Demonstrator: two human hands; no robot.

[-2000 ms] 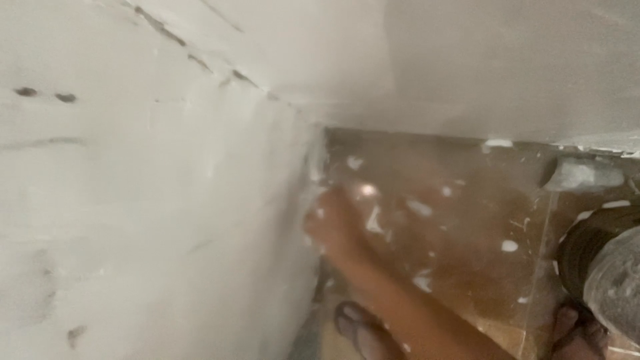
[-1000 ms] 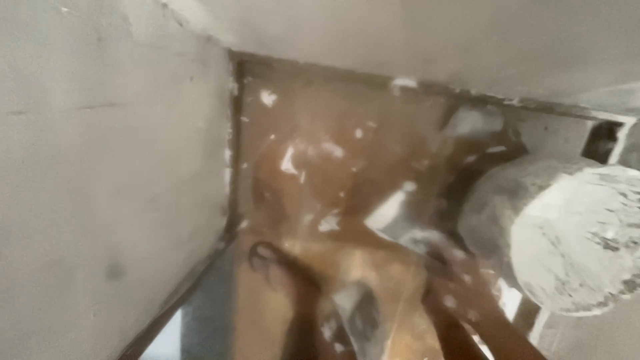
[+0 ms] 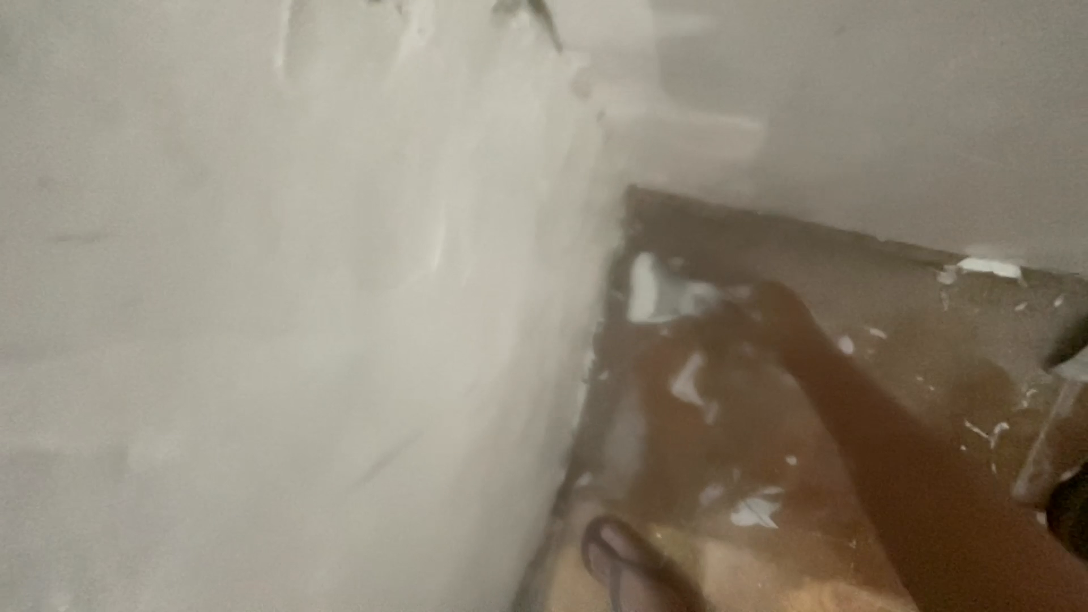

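Note:
My right hand [image 3: 761, 310] is shut on a putty knife [image 3: 680, 297] low in the corner where two walls meet the floor. The blade points left toward the left wall [image 3: 340, 297] and carries white filler on its edge. Motion blur hides the fingers and the handle. Whether the blade touches the wall, I cannot tell. White filler shows in uneven patches along the wall corner above. My left hand is out of view.
Splashes of white filler [image 3: 756, 510] dot the brown floor. A foot in a sandal [image 3: 625, 565] stands at the bottom by the left wall. The right wall [image 3: 850, 127] spans the top. At the right edge are partly cut-off objects [image 3: 1054, 442], too blurred to name.
My right hand, beside the white-filled bucket one second ago, is now in the wall corner with the putty knife. The view has swung left, and the bucket's white contents are out of sight.

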